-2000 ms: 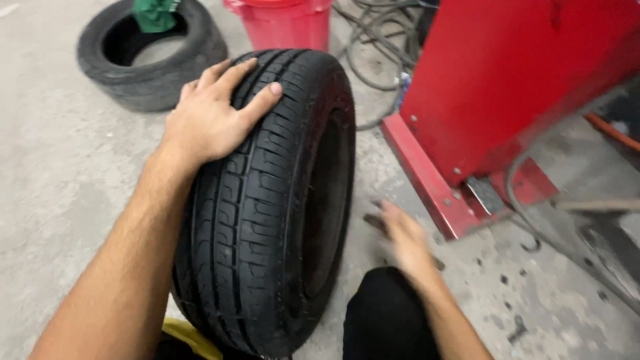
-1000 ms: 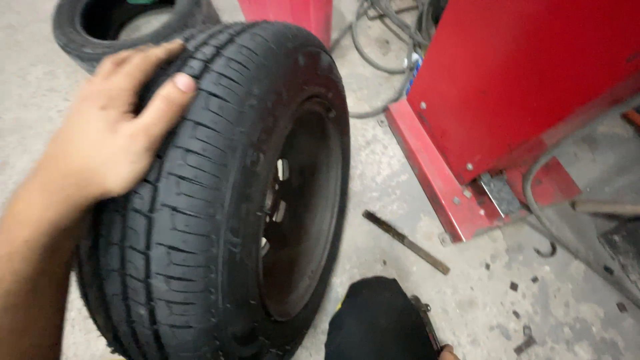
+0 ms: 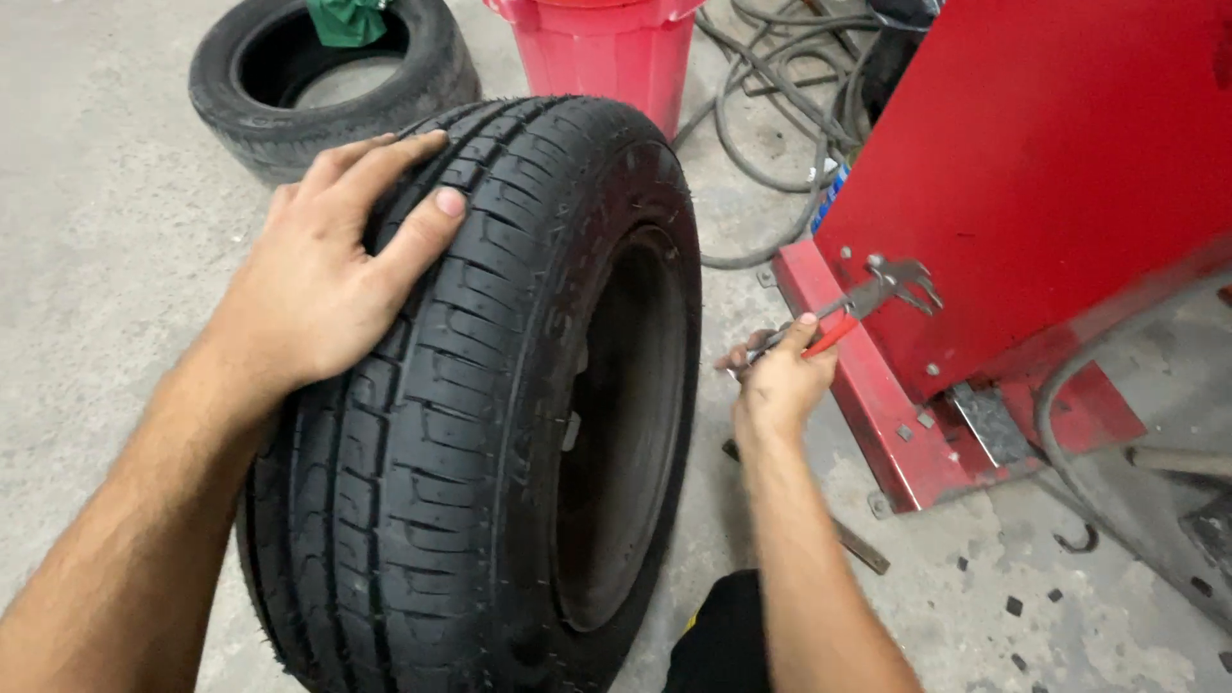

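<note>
A black tyre on a wheel rim (image 3: 433, 423) stands upright on the concrete floor, its tread toward me. My left hand (image 3: 332, 255) rests on the upper tread with its fingers apart, steadying nothing else. To the right of the wheel, my right hand (image 3: 784, 375) is closed around the handles of wheel-weight pliers (image 3: 866, 294); one handle shows a red grip, and the metal jaws point up and right in front of the red machine. Wheel weights are faintly visible inside the dark rim. A flat metal bar or file (image 3: 859, 547) lies on the floor, partly hidden behind my right forearm.
A second tyre (image 3: 217, 106) with a green cloth (image 3: 346, 21) lies at the upper left. Behind the wheel stands a red plastic bin (image 3: 602, 58). Hoses (image 3: 731, 164) are coiled beside it. A red machine cabinet (image 3: 1039, 192) with a bolted base (image 3: 847, 385) occupies the right. Small dark bits litter the floor.
My right hand has risen from low by my knee, and the pliers are now plainly seen in it. The left hand stays on the tread.
</note>
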